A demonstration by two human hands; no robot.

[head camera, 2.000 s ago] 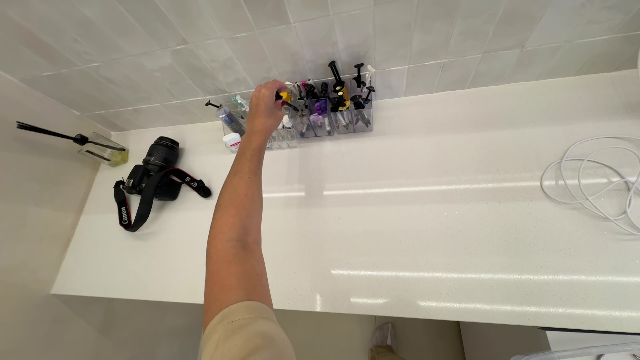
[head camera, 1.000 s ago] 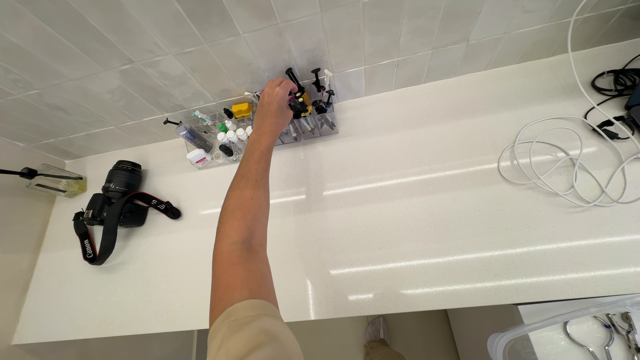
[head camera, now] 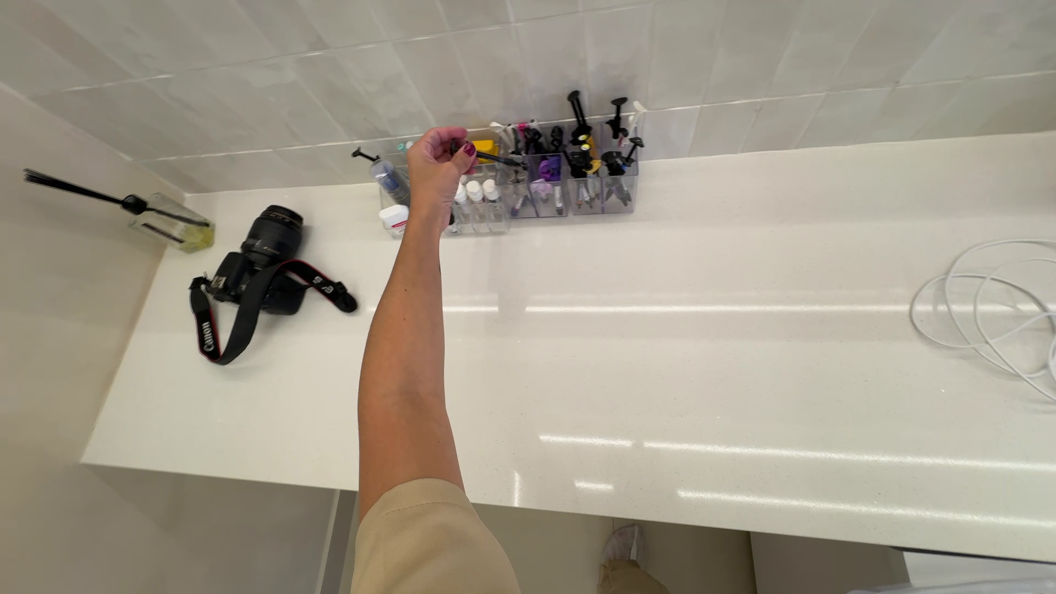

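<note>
My left hand (head camera: 443, 169) is over the left half of a clear plastic organizer (head camera: 528, 216) by the tiled wall, with a thin black tool (head camera: 499, 158) pinched between thumb and fingers. The tool points right. Beside the fingertips is a yellow item (head camera: 483, 151). White-capped small bottles (head camera: 475, 194) stand below and right of the hand. Left of it are a clear tube (head camera: 388, 180) with a black plunger-like top and a white container (head camera: 393, 218). Purple items (head camera: 549, 169) and several black-topped syringe-like dispensers (head camera: 580, 124) fill the right compartments. My right hand is out of view.
A black Canon camera (head camera: 272, 237) with its strap (head camera: 247, 318) lies left on the white counter (head camera: 660, 363). A glass reed diffuser (head camera: 177, 224) stands in the left corner. Coiled white cable (head camera: 949, 305) lies at the right. A foot (head camera: 623, 544) shows below the counter's edge.
My left hand has moved left along the organizer, from the black-topped dispensers to the small bottles and yellow item. The thin black tool now shows in its fingers. The view has shifted.
</note>
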